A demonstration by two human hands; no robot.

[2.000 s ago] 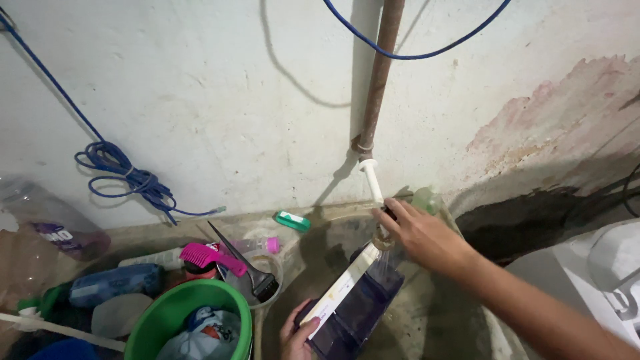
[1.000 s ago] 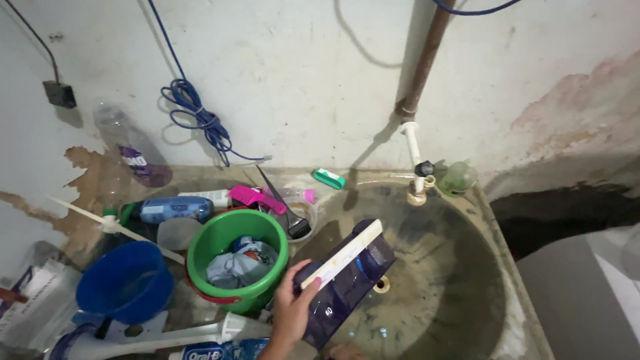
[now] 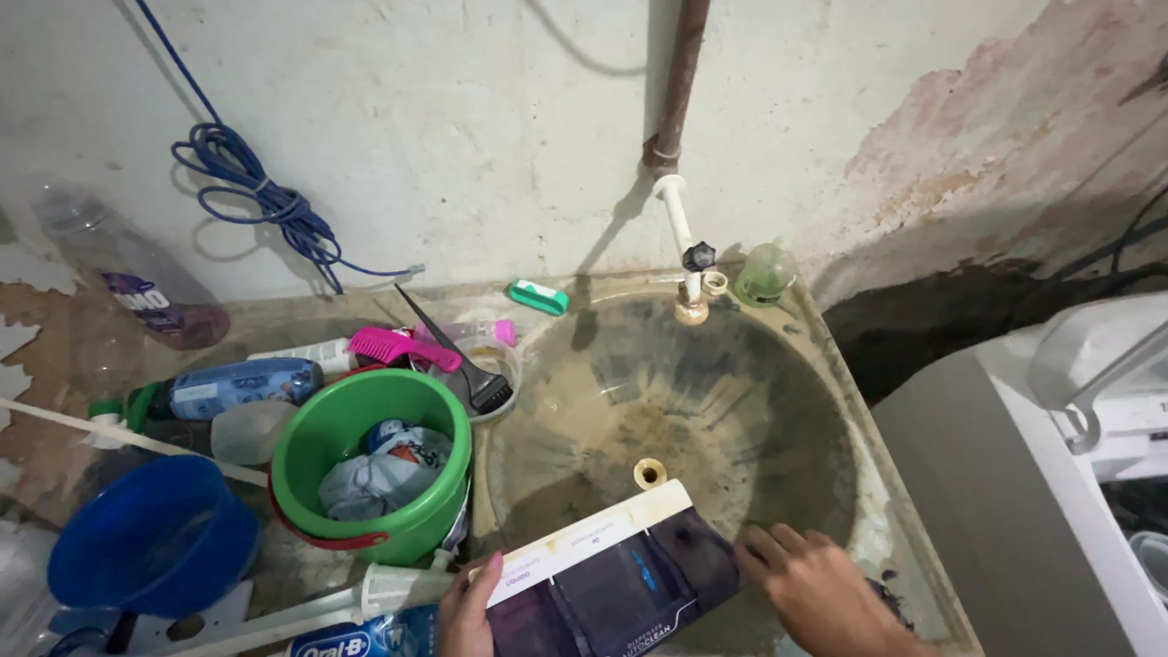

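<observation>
My left hand (image 3: 470,607) holds the left end of a washing machine's dispenser drawer (image 3: 611,575), dark purple plastic with a white front strip, thumb on the strip. The drawer is tilted over the near part of a round concrete sink (image 3: 584,411). My right hand (image 3: 803,584) is at the drawer's right end, fingers curled; whether it grips or only touches the drawer cannot be told. Above the sink's far edge stands a white tap (image 3: 677,219) with a black knob (image 3: 699,256); no stream shows under it.
Left of the sink are a green bucket (image 3: 438,529) with wet cloth, a blue basin (image 3: 151,538), a pink comb (image 3: 401,349), a tint brush (image 3: 474,379) and a green brush (image 3: 538,297). A greenish bottle (image 3: 765,276) stands by the tap, a white washing machine (image 3: 995,474) at right.
My right hand has left the tap and is now at the drawer's right end. The stream seen at first has stopped. The drawer has moved nearer to me, away from the tap.
</observation>
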